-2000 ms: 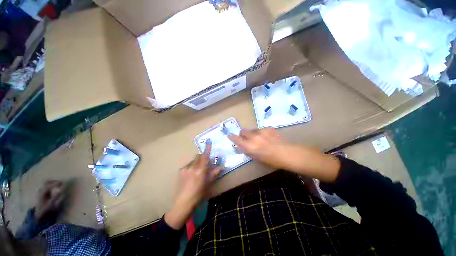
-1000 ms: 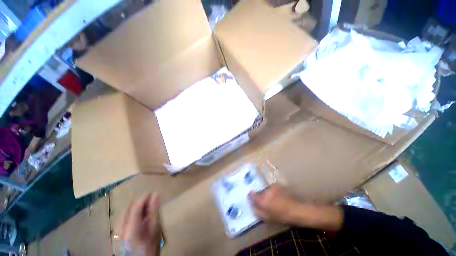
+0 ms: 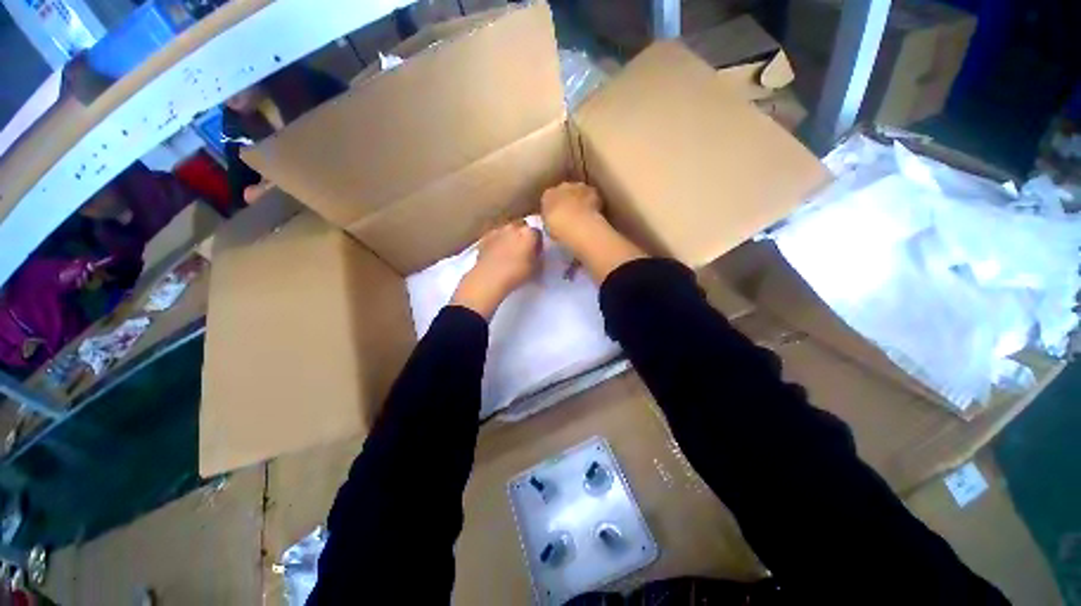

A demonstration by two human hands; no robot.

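Note:
My left hand [image 3: 505, 260] and my right hand [image 3: 571, 211] are side by side inside the open cardboard carton [image 3: 290, 343], at the far end of the white sheet [image 3: 533, 337]. Their fingers are curled and the fingertips are hidden, so I cannot tell what they hold. A small reddish bit shows on the sheet below my right hand. A white square plate [image 3: 579, 521] with rounded corners and several dark, upright posts lies in front of the carton, near my body.
Crumpled white sheets [image 3: 913, 255] lie at the right. A silvery item [image 3: 305, 563] is partly behind my left sleeve. A metal shelf beam [image 3: 202, 83] crosses the upper left. People sit beyond it at the left. The carton's flaps stand up.
Both hands have moved from the bench into the carton. My right hand has let go of the plate, which now lies on the cardboard. The view has shifted, showing more of the background.

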